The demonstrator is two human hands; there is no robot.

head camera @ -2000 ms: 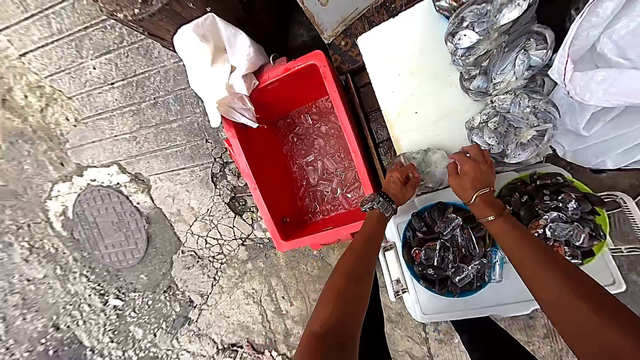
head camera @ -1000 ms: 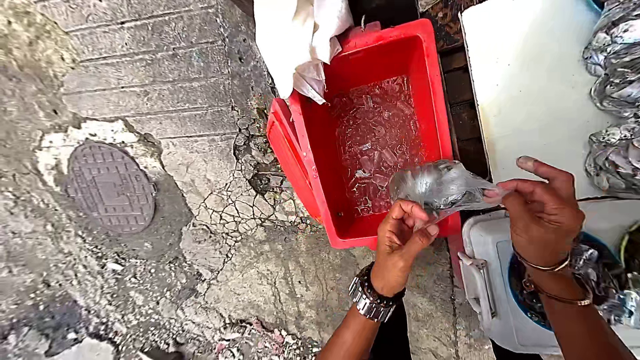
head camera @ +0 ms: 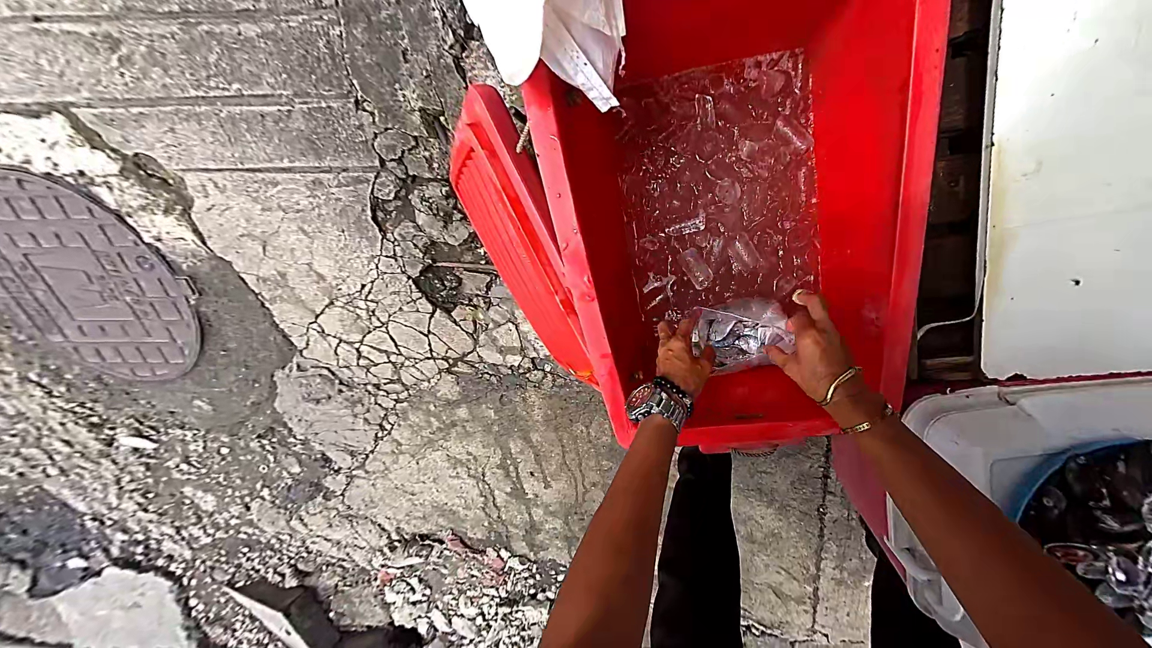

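A clear plastic bag with silvery pieces in it (head camera: 740, 335) is between my hands, inside the near end of a red plastic cooler box (head camera: 859, 225). My left hand (head camera: 684, 360), with a metal watch on its wrist, holds the bag's left side. On the bag's right side is my right hand (head camera: 814, 346), with gold-coloured bracelets at the wrist, gripping it by thumb and fingers. Pieces of ice (head camera: 720, 189) cover the cooler's bottom, just beyond the bag.
The red lid (head camera: 513, 225) hangs along the cooler's left side, and a white cloth (head camera: 580, 45) drapes over its rim. At right are a white board (head camera: 1071, 198) and a white container lid (head camera: 954, 432) bearing a blue basin (head camera: 1035, 486). A manhole cover (head camera: 99, 279) lies left on cracked concrete.
Both hands have moved with the bag from the white board, over the cooler's near right corner, down into the cooler. The view has moved left and closer to the cooler.
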